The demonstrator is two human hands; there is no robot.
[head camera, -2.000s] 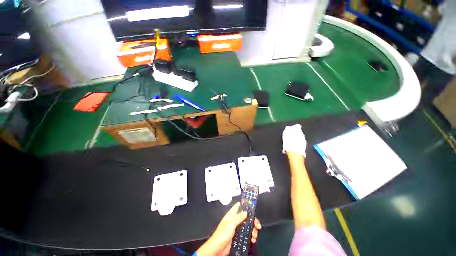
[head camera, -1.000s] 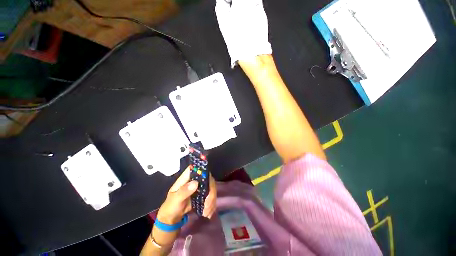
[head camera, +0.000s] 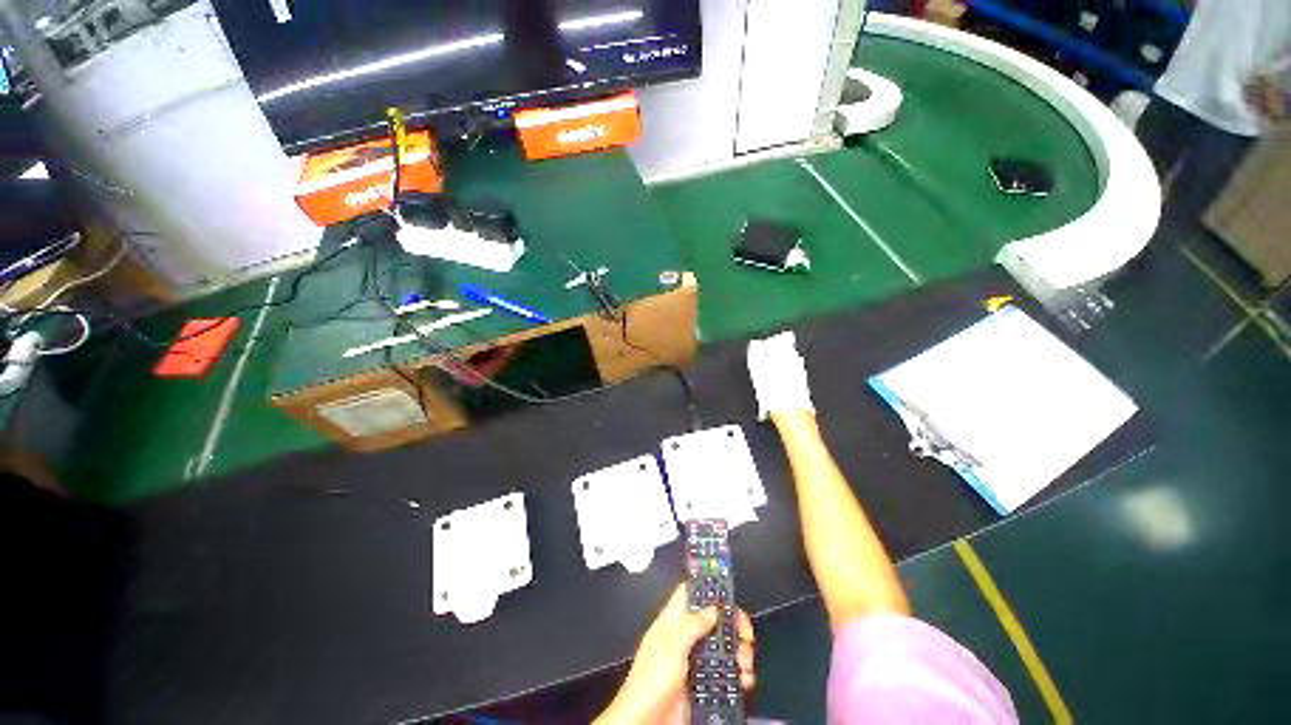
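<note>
Three white square units lie on the black bench: one at the left [head camera: 482, 552], one in the middle [head camera: 623, 507] and one at the right [head camera: 712, 470], with a black cord at its far edge. My left hand [head camera: 677, 649] is bare and holds a long black remote control [head camera: 714, 602], thumb on its buttons, pointing forward at the right unit's near edge. My right hand [head camera: 777, 375] wears a white glove and rests on the bench beyond and right of the units. Its fingers are too indistinct to tell whether they are open.
A clipboard with white paper [head camera: 1012, 404] lies at the right. Beyond the bench are a green table [head camera: 566, 198] with a power strip [head camera: 460, 244], a blue pen [head camera: 506, 305] and cords, orange cartons [head camera: 581, 126], a lit monitor [head camera: 467, 57] and a conveyor carrying black units [head camera: 769, 245]. A person stands far right.
The view has lifted from the bench back to the monitor, which now shows some text. The remote stays in my left hand. Units on the conveyor have shifted compared with two seconds ago.
</note>
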